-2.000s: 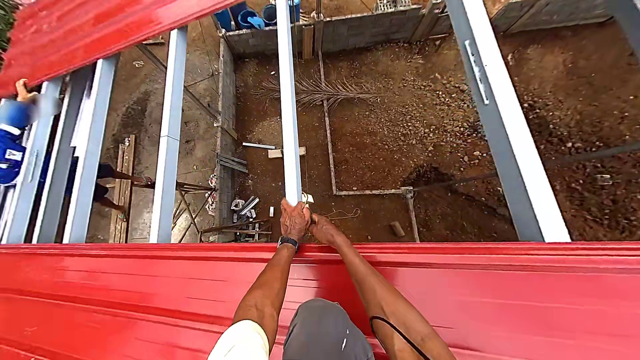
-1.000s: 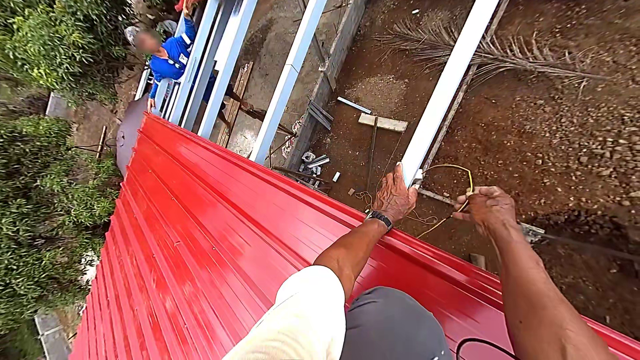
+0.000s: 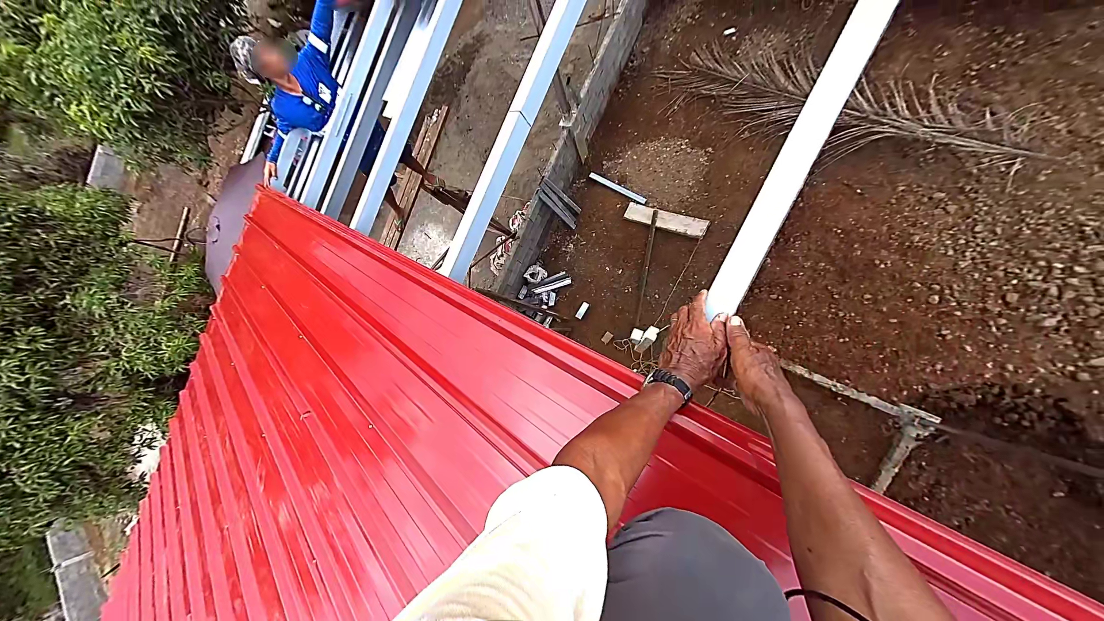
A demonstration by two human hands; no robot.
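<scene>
A light metal roof purlin (image 3: 798,164) runs down to the edge of the red ribbed roofing sheet (image 3: 379,345). At the purlin's near end, my left hand (image 3: 694,343), with a dark watch at the wrist, lies against its left side, fingers around the edge. My right hand (image 3: 752,358) is close beside it, thumb up at the purlin's end; its fingers are partly hidden, and whether they pinch something thin cannot be told. Both hands are just beyond the sheet's raised edge. My knee in grey cloth rests over the sheet.
A co-worker in blue (image 3: 302,95) stands at the far upper left, one hand at the sheet's corner. More metal purlins (image 3: 517,129) span the open frame. Far below lie brown soil, a block wall (image 3: 595,95), a dry palm frond (image 3: 906,125) and offcuts. Leafy trees (image 3: 86,285) are at left.
My right hand, apart from the left with a yellow wire or cord a second ago, has come in beside it at the purlin's end. The view has swung left since the earliest frame.
</scene>
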